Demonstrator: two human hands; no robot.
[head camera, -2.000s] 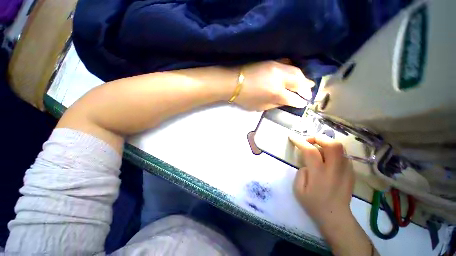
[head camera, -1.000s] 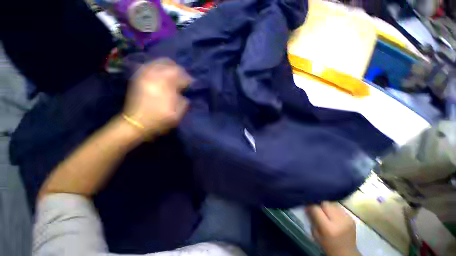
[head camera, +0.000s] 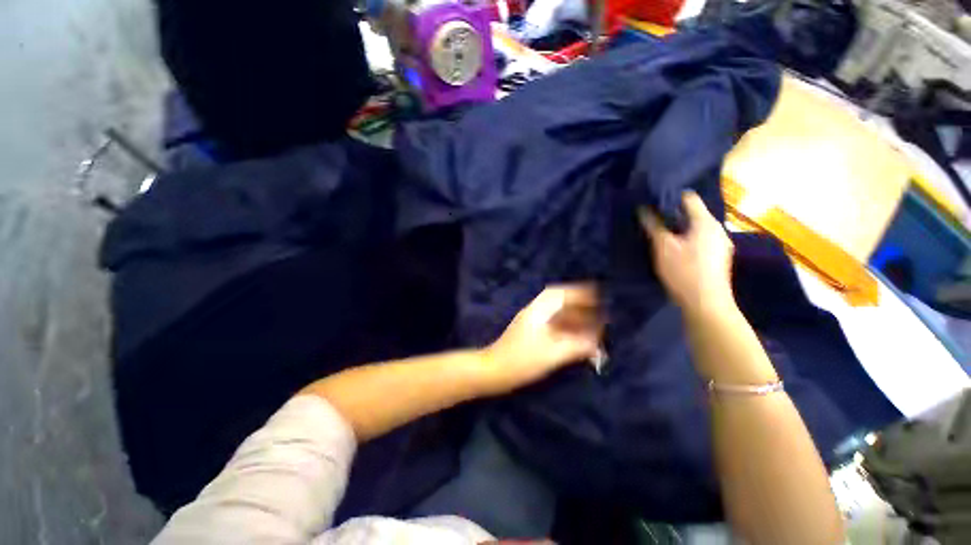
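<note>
A large dark navy garment (head camera: 554, 192) covers the table and hangs over my lap, its lining side partly showing. My right hand (head camera: 692, 250) grips a bunched fold of it, right of the middle. My left hand (head camera: 554, 335) lies over the middle of the garment, its fingers bent and blurred; I cannot tell whether it pinches the cloth. A small white label (head camera: 597, 360) shows just below its fingertips. The sewing machine (head camera: 924, 458) is cut off at the lower right edge, and its needle area is mostly hidden.
A purple machine part (head camera: 453, 53) stands at the top, with coloured clutter around it. A dark seat or cloth pile (head camera: 234, 266) is on the left above grey floor. A yellow-orange strip (head camera: 815, 256) and a blue tray (head camera: 926, 250) lie at the right.
The view has swung away from the needle. The garment is spread across lap and table. My right hand has moved up onto the cloth; my left hand has moved right and down.
</note>
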